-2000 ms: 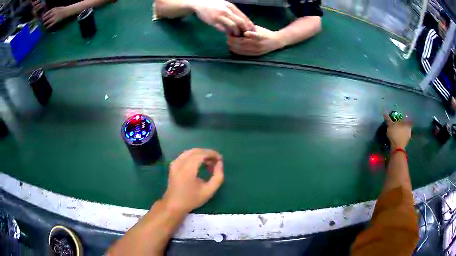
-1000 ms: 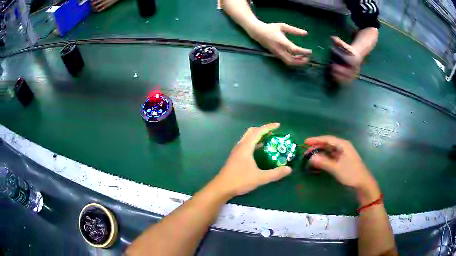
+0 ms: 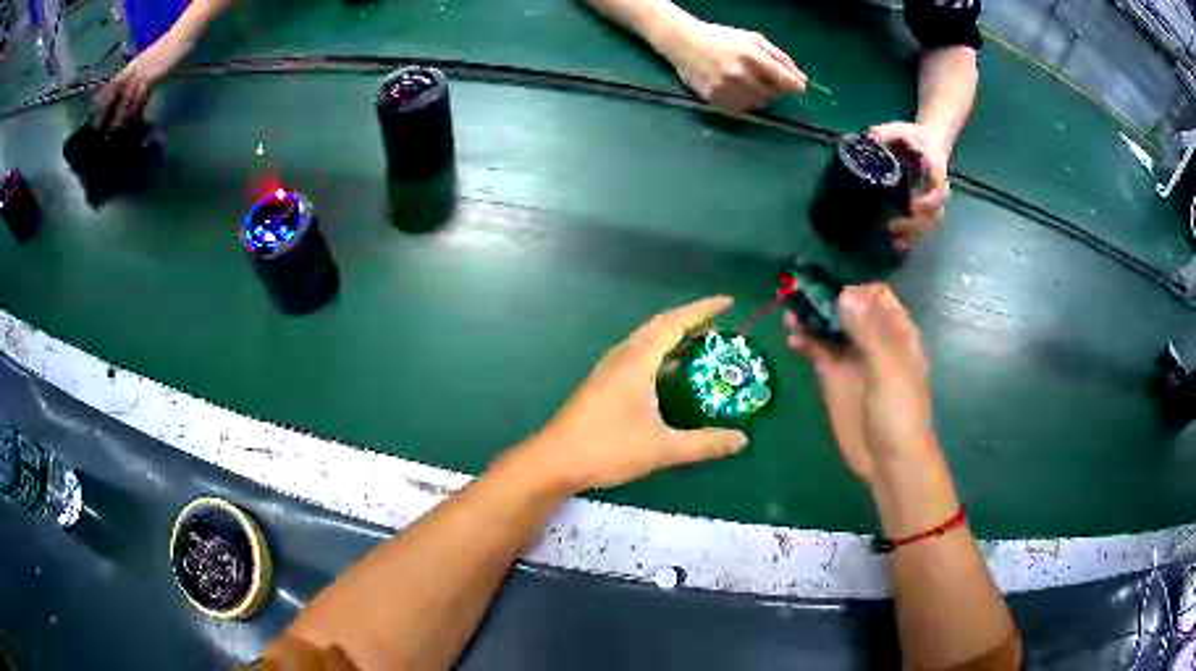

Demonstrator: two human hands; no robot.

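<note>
A black speaker body stands on the green belt, its open top showing a round circuit board (image 3: pixel 729 376) lit green and white. My left hand (image 3: pixel 630 400) is around the body's left side, thumb and fingers spread along it. My right hand (image 3: pixel 876 374) holds a dark round end cap (image 3: pixel 816 299) tilted, up and to the right of the body. A thin red wire (image 3: pixel 763 312) runs between the cap and the board.
A speaker with blue and red lights (image 3: pixel 290 256) and another black speaker (image 3: pixel 416 125) stand to the left. Opposite, a person's hand holds a black unit (image 3: pixel 859 190). Another hand touches a dark unit at far left. A tan ring dish (image 3: pixel 262 564) and clear bottle (image 3: pixel 39 479) lie near.
My right hand has raised and tilted the cap away from the body, showing the red wire. The view has shifted, so the belt's units appear further left. A far-left hand now reaches a unit.
</note>
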